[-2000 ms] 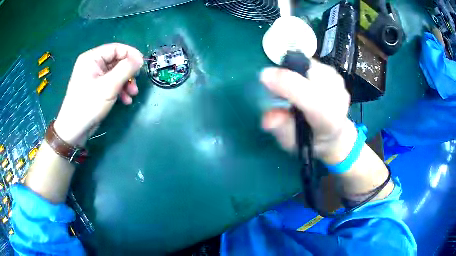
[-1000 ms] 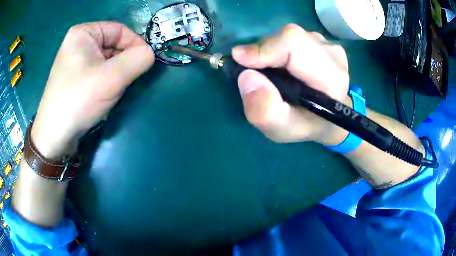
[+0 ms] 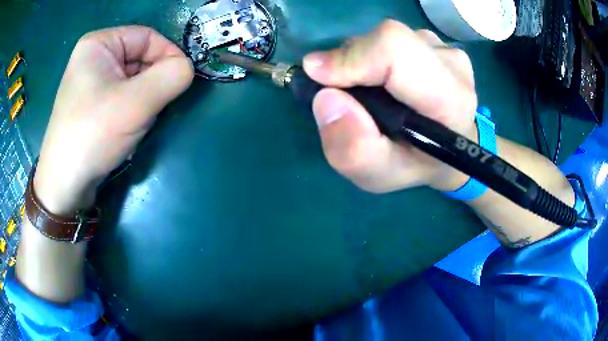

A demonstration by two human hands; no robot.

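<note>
The round black device [image 3: 230, 33] with a silvery plate and green circuit board lies at the top, its upper edge cut off by the frame. My right hand [image 3: 393, 110] grips the black soldering iron [image 3: 460, 152], marked 907; its tip reaches over the green board at the device's lower edge. My left hand [image 3: 117, 103] is pinched shut at the device's left edge. What it holds is hidden now, but an orange component showed between its fingers in the oldest frame.
Three orange components [image 3: 15, 86] lie at the far left, with a clear ridged tray [image 3: 15, 166] holding more below them. A round white object [image 3: 473, 14] and the black station [image 3: 567, 50] stand at the upper right. The iron's cord loops by my right sleeve.
My right hand has brought the iron from beside the white object to the device. The view has shifted closer. Since one second ago, hands and device have shifted only slightly in the picture.
</note>
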